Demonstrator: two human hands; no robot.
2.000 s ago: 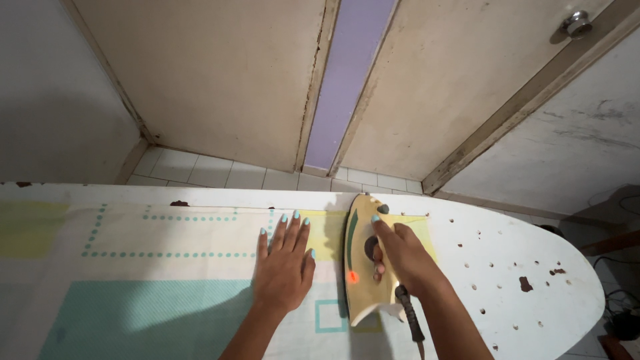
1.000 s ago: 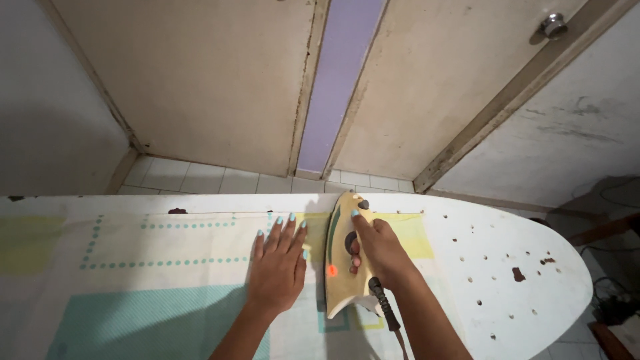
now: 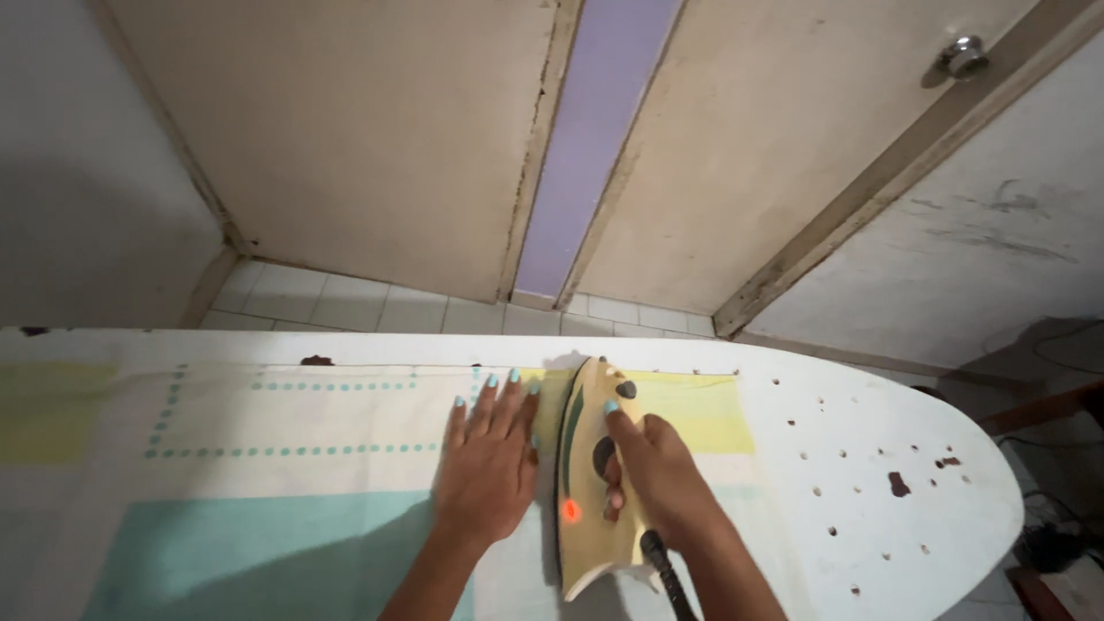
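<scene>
A cream electric iron (image 3: 591,492) with a glowing orange light stands on a patterned cloth (image 3: 293,418), its tip toward the far edge of the ironing board (image 3: 914,552). My right hand (image 3: 660,470) is closed around its handle, and the cord leaves the rear end beside my wrist. Just left of the iron, my left hand (image 3: 492,466) lies flat on the cloth, palm down, fingers pointing away from me. White, yellow and teal areas with teal dots mark the cloth. The iron's soleplate is hidden.
The white board has holes and rust spots at its rounded right end. Beyond it are a tiled floor (image 3: 414,309), beige door panels (image 3: 371,147), a purple strip (image 3: 595,147) and a round metal doorknob (image 3: 963,59). Dark cables (image 3: 1056,526) lie at the right.
The iron in my right hand has moved a little left over the cloth, closer to my left hand, since the earliest frame. My left hand stays flat on the cloth.
</scene>
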